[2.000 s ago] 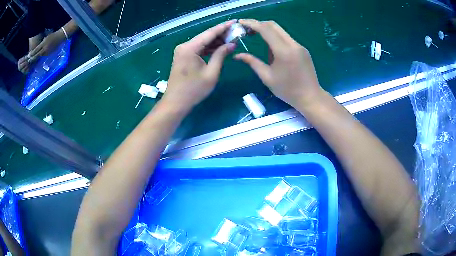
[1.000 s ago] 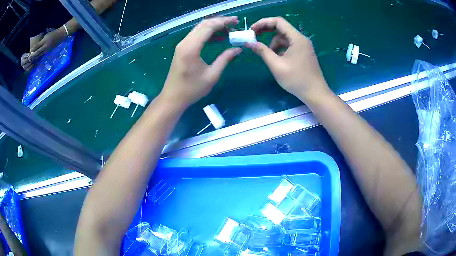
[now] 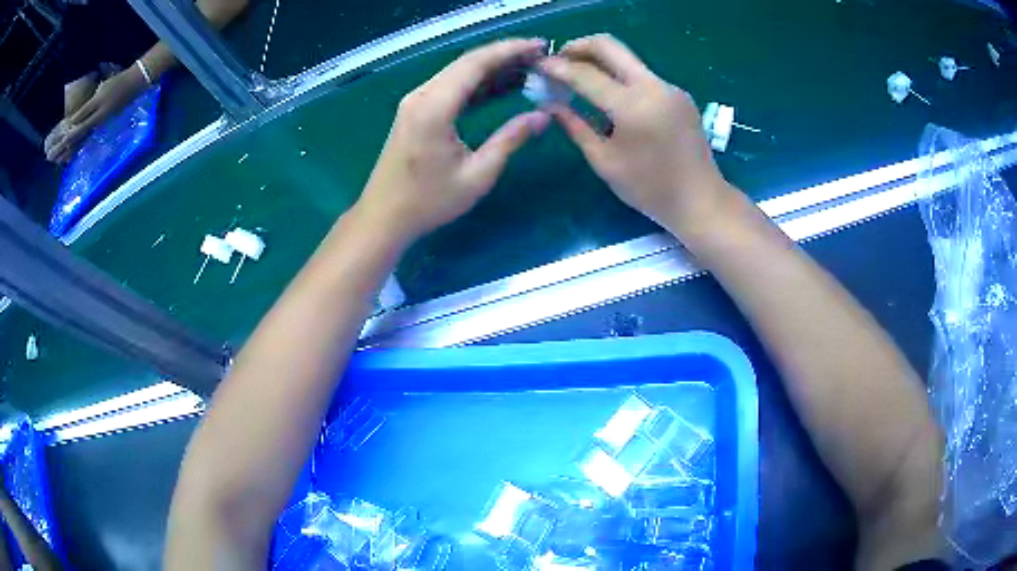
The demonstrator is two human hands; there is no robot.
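My left hand (image 3: pixel 441 145) and my right hand (image 3: pixel 641 139) meet at the fingertips above the green belt (image 3: pixel 491 262). Between them is a white unit (image 3: pixel 542 89), partly hidden by the fingers, with a short pale pin tip showing above it. Fingers of both hands touch it. Whether a clear cover is in the fingers cannot be told. The blue tray (image 3: pixel 739 446) lies nearest me, with clear plastic covers (image 3: pixel 507 513) piled along its bottom and right.
Other white units lie on the belt at left (image 3: pixel 243 243) and right (image 3: pixel 723 127). The bright belt edge (image 3: pixel 535 296) runs beyond the tray. A metal post (image 3: pixel 100 296) crosses at left. A clear plastic bag (image 3: pixel 970 335) lies at right. Another person's hands (image 3: pixel 100 112) are at upper left.
The white units on the belt have moved left. The held unit is turned and more covered, as my right fingers have closed over it. My forearms have hardly moved.
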